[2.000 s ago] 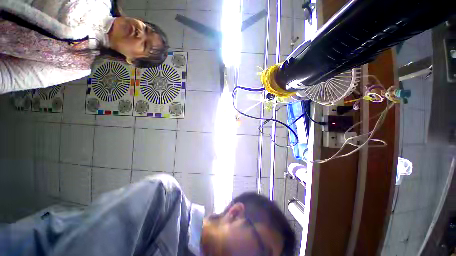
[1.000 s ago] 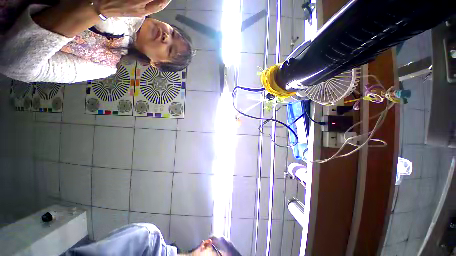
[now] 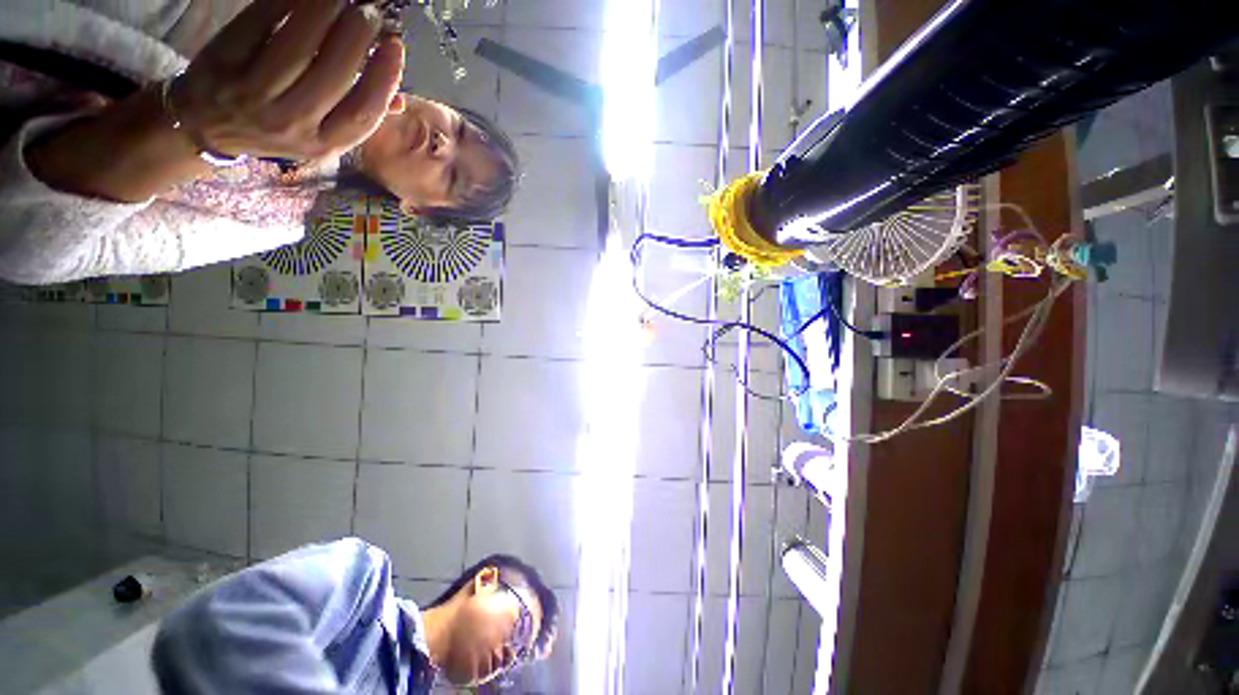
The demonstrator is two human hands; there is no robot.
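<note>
Neither of my hands is in view. Nearest is a thick, shiny black cylinder (image 3: 951, 129), slanting in from the upper right. Yellow ties (image 3: 745, 221) are wound around its lower-left end. A thin black cable (image 3: 707, 321) loops near that end. Another person's hand (image 3: 279, 82) is large at the upper left, its fingers around small dark and silvery parts (image 3: 442, 30) too unclear to name.
The view is turned sideways. One person (image 3: 435, 156) is at the upper left, another in blue (image 3: 292, 625) at the lower left. A white fan (image 3: 897, 238) is partly behind the cylinder. Also visible are a brown board (image 3: 910, 543), white cable, bright lamp (image 3: 618, 407) and test charts (image 3: 432, 265).
The upper-left person's hand has come into view, now with small parts at its fingers. The person in blue has moved left. A white surface with a black object now shows at lower left.
</note>
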